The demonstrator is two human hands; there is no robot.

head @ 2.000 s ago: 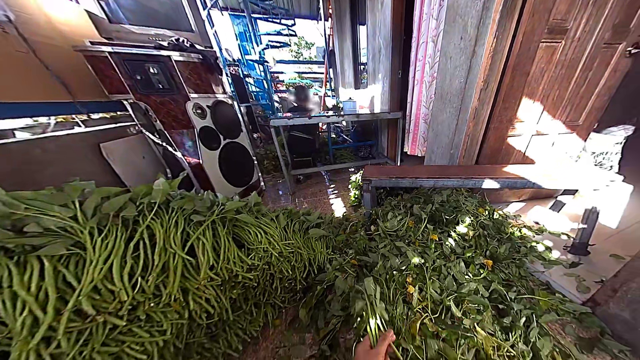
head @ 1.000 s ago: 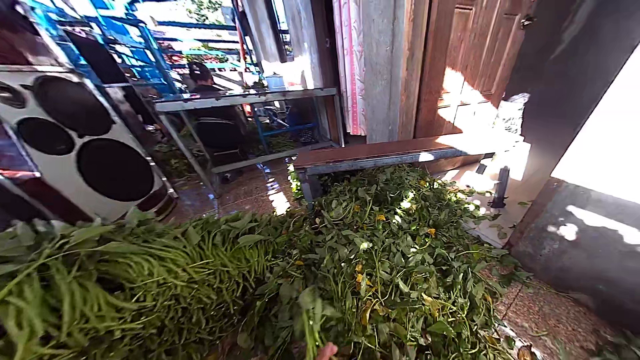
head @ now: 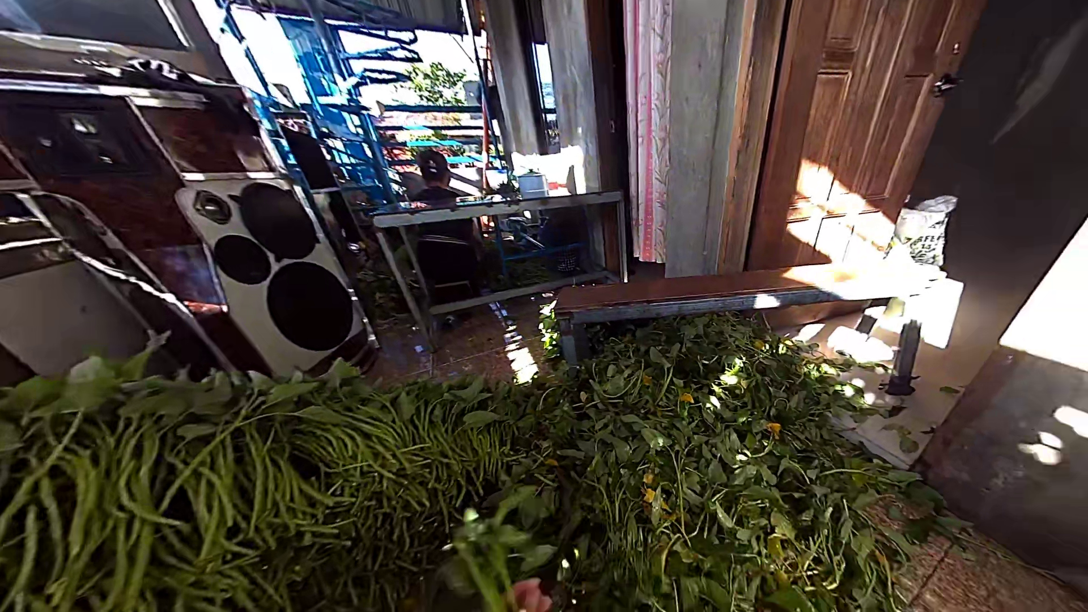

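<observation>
At the bottom edge one of my hands, which looks like my right hand (head: 531, 595), shows only its fingertips. They are against a small bunch of leafy green stems (head: 489, 552), which is blurred. Left of it lies a thick bank of long green stems with leaves (head: 255, 476), laid side by side with the leafy ends toward the back. To the right spreads a loose heap of leafy greens (head: 705, 459) with some yellow leaves. My left hand is not visible.
A low wooden bench (head: 722, 289) on metal legs stands behind the loose heap. A loudspeaker cabinet (head: 272, 272) is at the left. Beyond, a person (head: 438, 183) sits behind a metal-framed table (head: 501, 206). A wooden door (head: 850, 127) and a dark wall (head: 1003, 297) are at the right.
The view swung right and then partly back. The hand stays low at the bottom edge with the small bunch; less of it shows than two seconds ago.
</observation>
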